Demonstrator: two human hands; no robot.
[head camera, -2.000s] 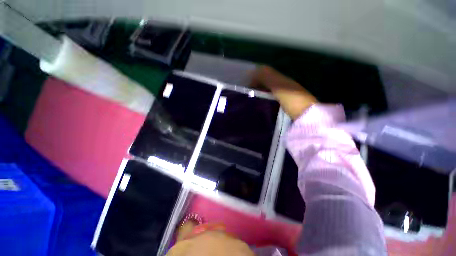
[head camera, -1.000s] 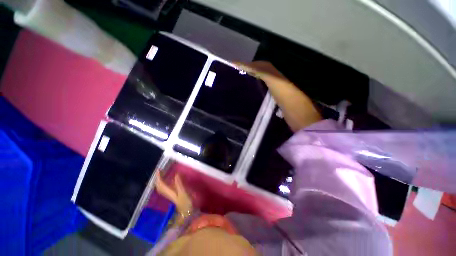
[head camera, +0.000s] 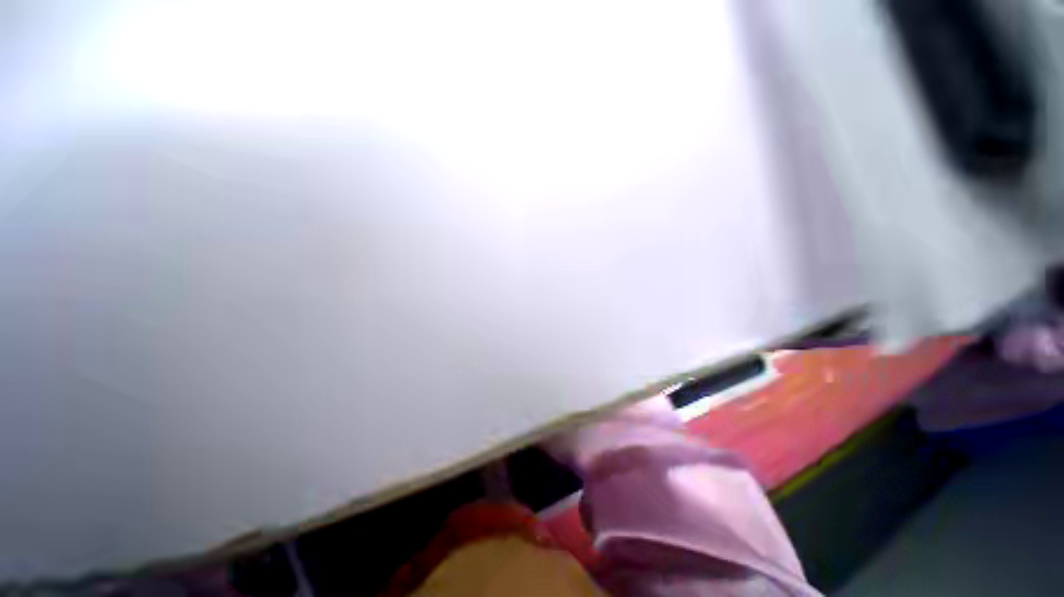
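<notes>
A large, blurred white surface fills most of the view, with a thin brownish lower edge. I cannot tell what it is. My pink sleeve comes up below it, and no hand shows at its end. Below the white edge, a black panel with a white border lies on the pink-red bench. Part of another black surface shows left of the sleeve. Neither of my hands can be seen.
The pink-red bench runs to the right, with a yellow-green line along its dark front side. Another person's pink sleeve is at the right edge. Grey floor is at the lower right. A yellowish, orange-rimmed shape is at the bottom.
The view has swung away from the panel stacks, and the white surface now covers most of it. Both hands have gone out of sight.
</notes>
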